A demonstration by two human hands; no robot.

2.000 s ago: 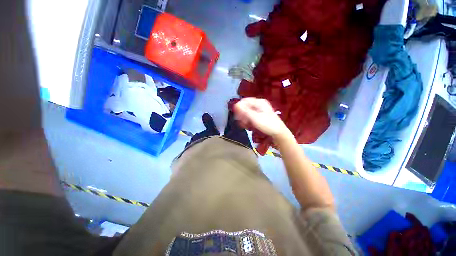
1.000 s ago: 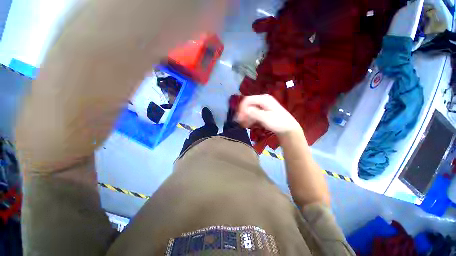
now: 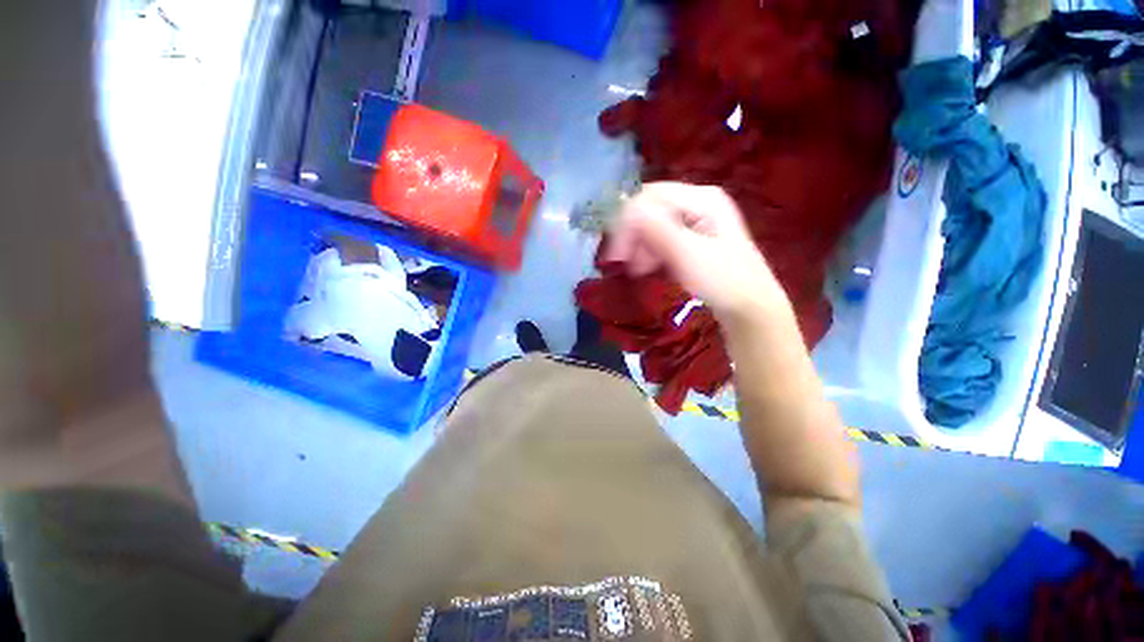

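Observation:
My right hand is in the middle of the view, above the near left part of the dark red garment heap. Its fingers are curled and slightly blurred, and whether they hold something small cannot be told. My left arm fills the left edge, large and blurred, and its hand is out of the picture. White labels show on the red heap.
A red-orange stool stands by a blue crate holding white and black pieces. A white table is at the upper left. Teal fabric lies in a white trough at the right. My feet are below the heap.
My left arm swung across the stool and crate, then back to the left edge. My right hand has moved up and slightly right in the view. The camera view has shifted slightly.

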